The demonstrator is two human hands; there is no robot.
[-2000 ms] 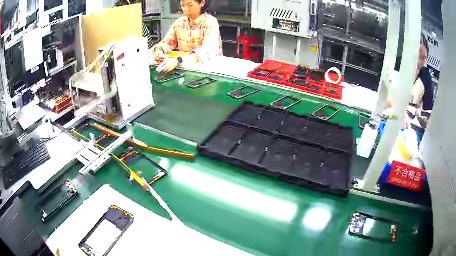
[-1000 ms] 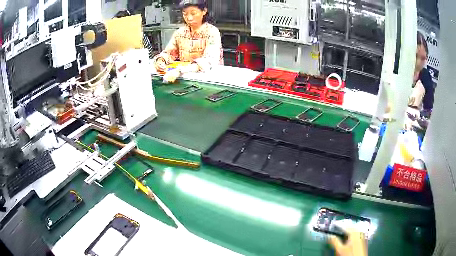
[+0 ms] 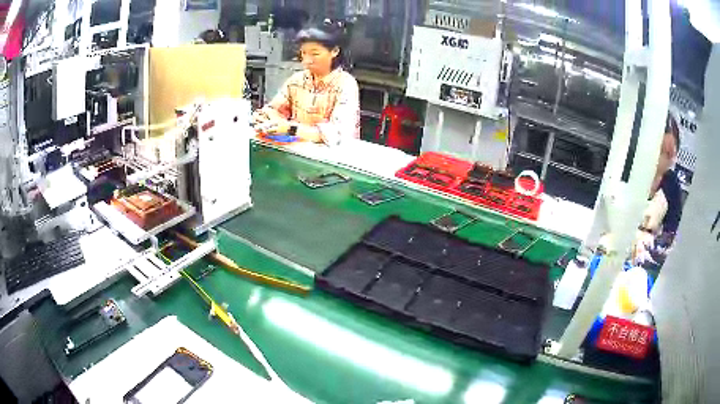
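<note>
Neither of my hands shows clearly; a small pale patch at the bottom edge, right of centre, is too cut off to name. A black phone middle frame [image 3: 194, 364] lies on the white work sheet [image 3: 260, 388] at the lower left, cut by the bottom edge. Another dark frame [image 3: 93, 327] lies left of the sheet, by the dark bin [image 3: 35, 351]. A small dark piece with orange shows at the bottom edge on the right. Several frames lie on the green conveyor belt [image 3: 347, 327] behind the black blister tray [image 3: 442, 288].
A white fixture [image 3: 225, 162] with a copper-brown block [image 3: 146, 203] stands left. Metal guide bars [image 3: 178, 267] and a yellow strap [image 3: 225, 317] cross the belt. A red tray [image 3: 474, 185], white post [image 3: 624, 189], bottle [image 3: 570, 282] and red-labelled reject bin [image 3: 626, 338] are right. Two people are across the belt.
A hand at a phone frame at the lower right has left the view. The view has shifted, so the tray sits lower. The dark frame by the guide bars has mostly gone from sight.
</note>
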